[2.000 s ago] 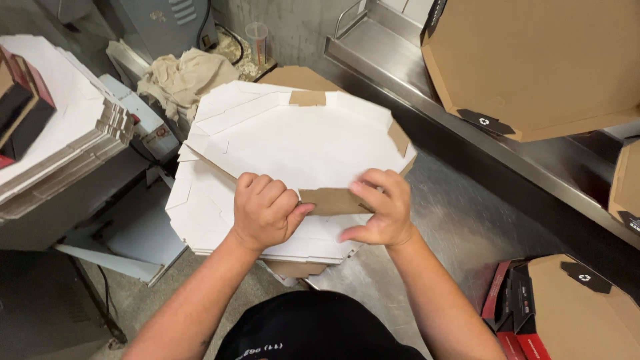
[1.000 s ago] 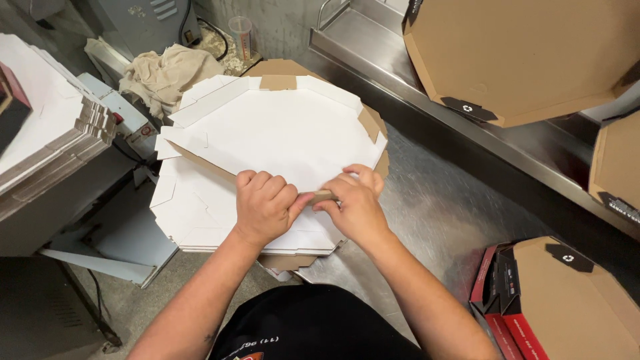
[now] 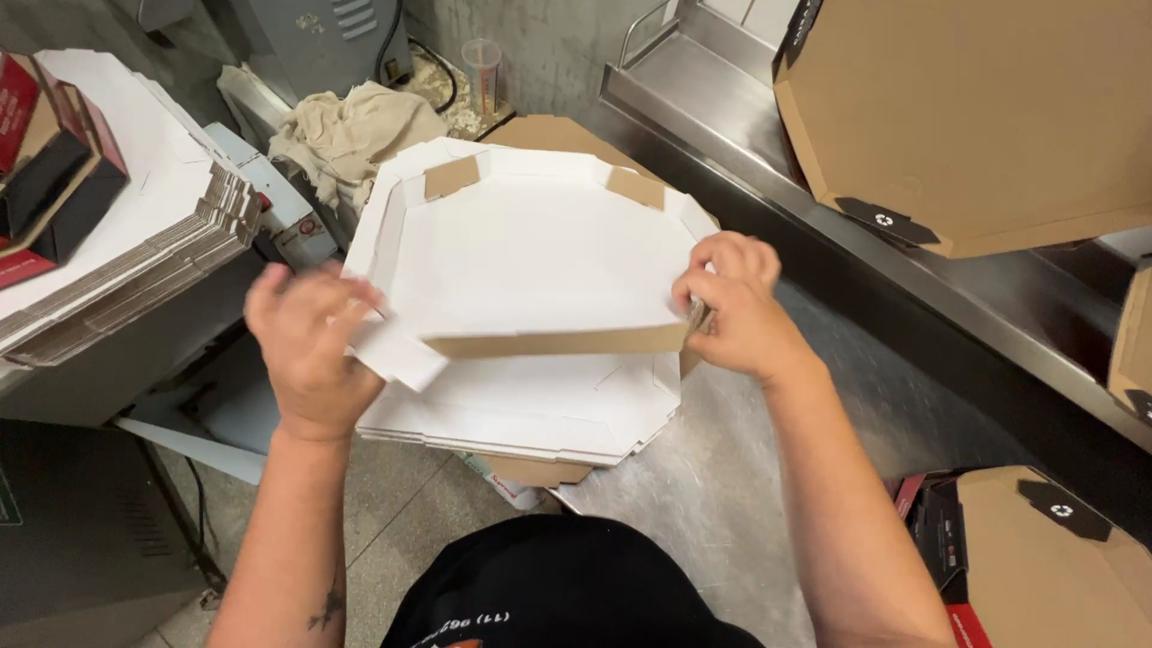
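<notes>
A white cardboard pizza box part (image 3: 540, 252), eight-sided with raised edges and brown tabs at two far corners, lies on a stack of flat white box blanks (image 3: 540, 409). Blurred by motion, my left hand (image 3: 315, 342) is at its near left corner, fingers spread, beside a white flap that sticks out; whether it grips the flap cannot be told. My right hand (image 3: 738, 301) pinches the near right corner, where the folded side wall ends. The near wall stands up between the hands and shows its brown face.
Another stack of white blanks (image 3: 180, 225) with red and black folded boxes (image 3: 54, 171) is at left. A cloth (image 3: 360, 135) and a plastic cup (image 3: 483, 76) lie beyond. A steel shelf (image 3: 720, 117) holds brown boxes (image 3: 972, 117); another box (image 3: 1044, 558) sits lower right.
My hands have moved apart from the near edge, the left to the left corner and the right to the right corner. The box part has turned, and its near wall now stands raised.
</notes>
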